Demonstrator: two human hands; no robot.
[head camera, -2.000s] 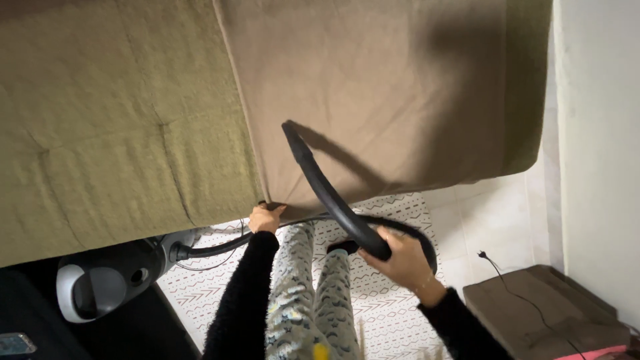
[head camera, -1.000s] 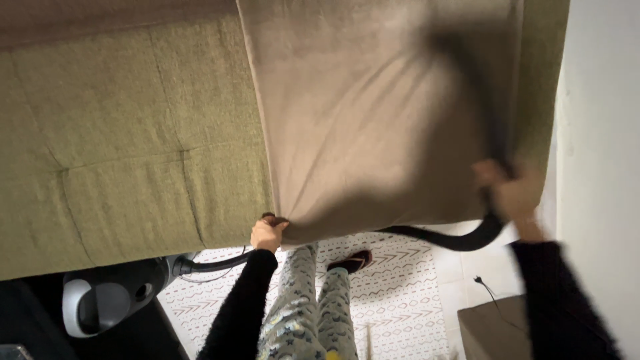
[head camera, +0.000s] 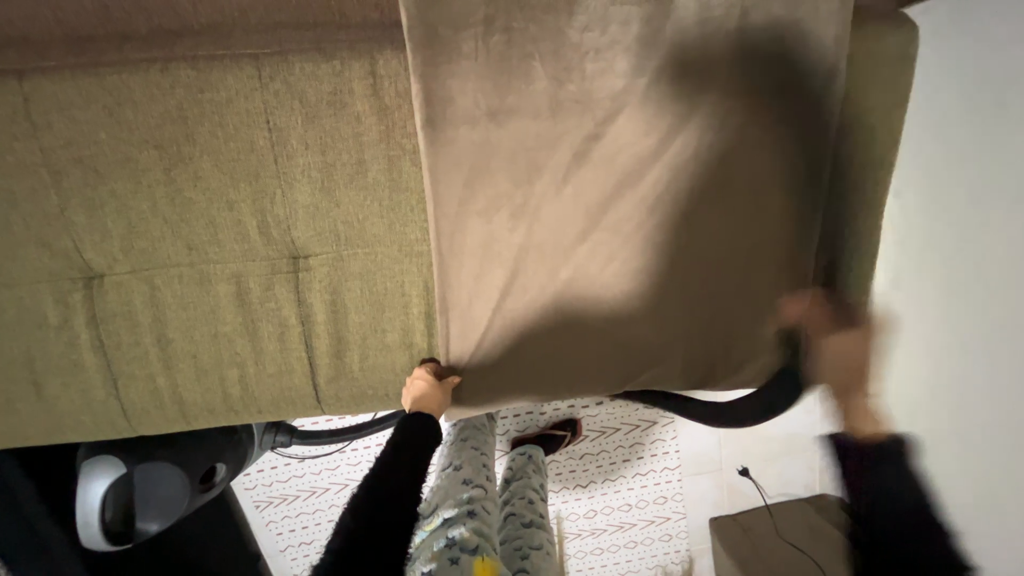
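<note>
My left hand (head camera: 430, 390) grips the near corner of a brown fabric cover (head camera: 608, 240), which lies over the right part of an olive upholstered sofa (head camera: 200, 200). Near the cover's right edge, my right hand (head camera: 836, 344) is blurred but closed around the black vacuum cleaner hose (head camera: 736, 410). The far end of the hose is a dark blur over the cover's right side. Part of the hose's length is hidden by the sofa edge and cover. At lower left sits the vacuum cleaner body (head camera: 168, 484), dark with a silver part.
A patterned white rug (head camera: 616, 512) lies on the tiled floor beneath my legs. At lower right, a power plug (head camera: 744, 472) with its cord rests by a brown upholstered block (head camera: 776, 532). A pale wall (head camera: 952, 240) borders the sofa on the right.
From two seconds ago, my right hand has moved right and up along with the hose, whose tip was at the cover's middle. My left hand has stayed at the cover's corner.
</note>
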